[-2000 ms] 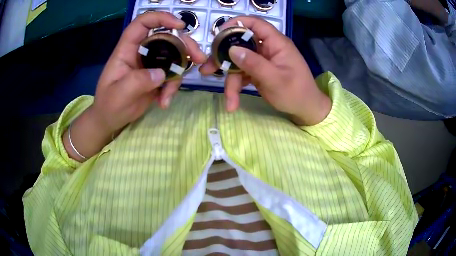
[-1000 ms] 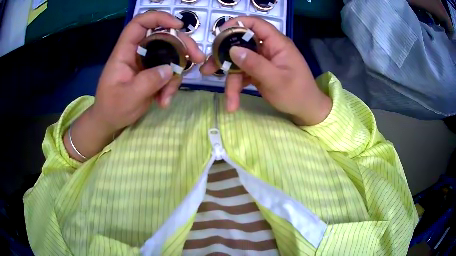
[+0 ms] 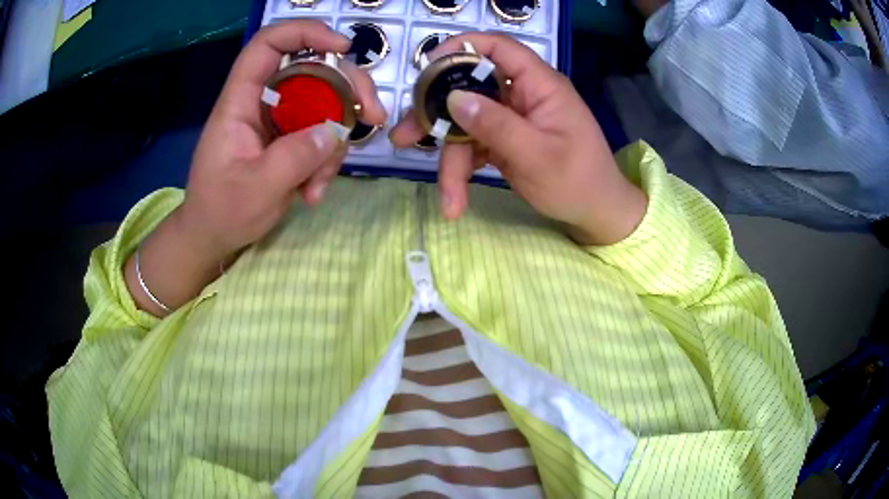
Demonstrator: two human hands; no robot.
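Note:
My left hand (image 3: 263,136) holds a round smartwatch head (image 3: 306,103) with a gold rim by its edge. Its screen is lit solid red, and my thumb rests by the white tab at its lower right. My right hand (image 3: 526,127) holds another gold-rimmed smartwatch head (image 3: 450,80). Its face is dark with faint small text, my thumb lies on the glass, and white tabs show at its upper right and lower left. Behind both hands is the white compartment tray (image 3: 401,60) with a dark blue border and watch heads in its pockets.
Green mat (image 3: 161,31) lies beside the tray. White paper with a yellow strip (image 3: 72,25) is at the far upper left. Another person's pale striped sleeve (image 3: 751,83) is at the upper right, beside the tray. My yellow striped smock fills the lower view.
The watch head in my left hand has gone from dark to solid red and shifted slightly left. My right hand has not visibly moved. The other person's sleeve has shifted left.

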